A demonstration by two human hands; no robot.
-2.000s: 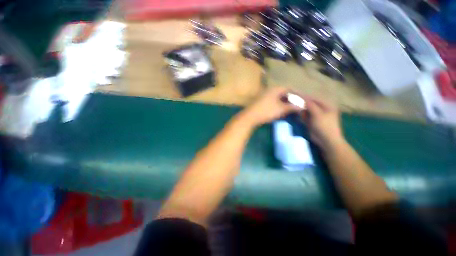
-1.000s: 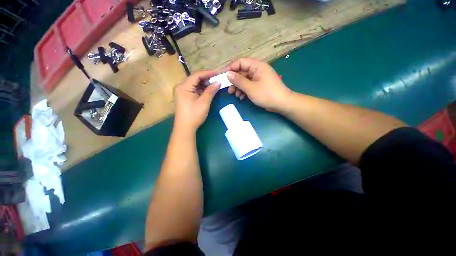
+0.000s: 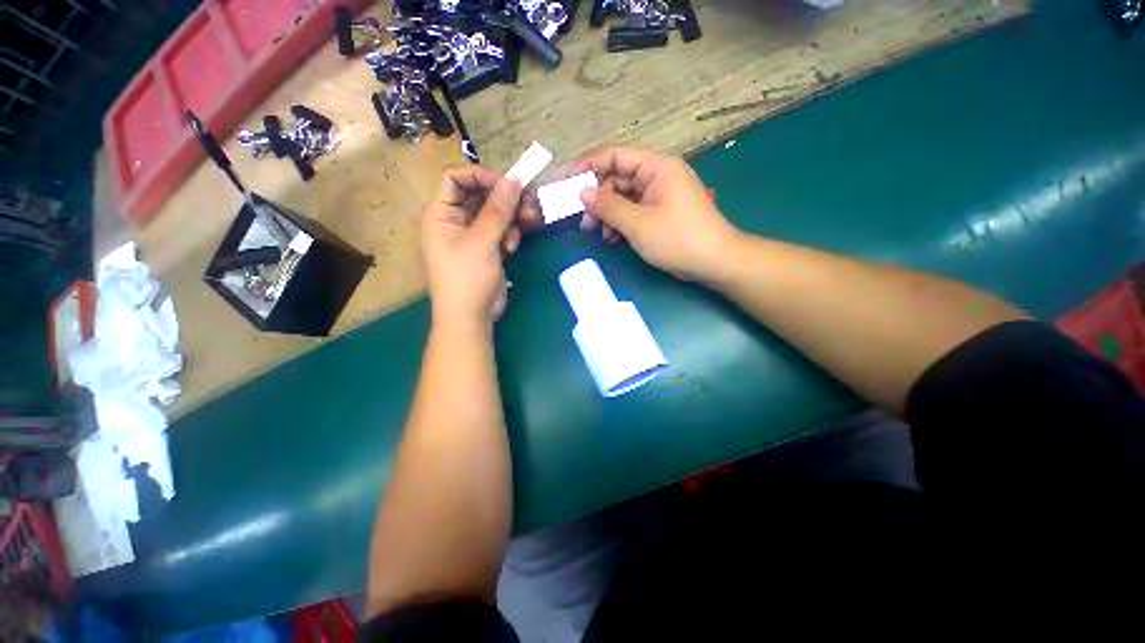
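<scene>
My left hand pinches a narrow white slip between thumb and fingers, its end pointing up and right. My right hand holds a small white rectangular piece, with a dark edge below it, close beside my left fingertips. Whether my left fingers also touch this piece is hard to tell. A pale blue-white roll with a loose tail lies on the green mat just below my hands.
A black open box with metallic pieces and an upright dark tool stands at left. Black-and-chrome parts are heaped at the back on the plywood. A red tray is behind left; crumpled white strips lie far left.
My hands have moved slightly apart. A narrow white slip now shows in my left hand, separate from the white piece at my right fingertips. The view has shifted slightly.
</scene>
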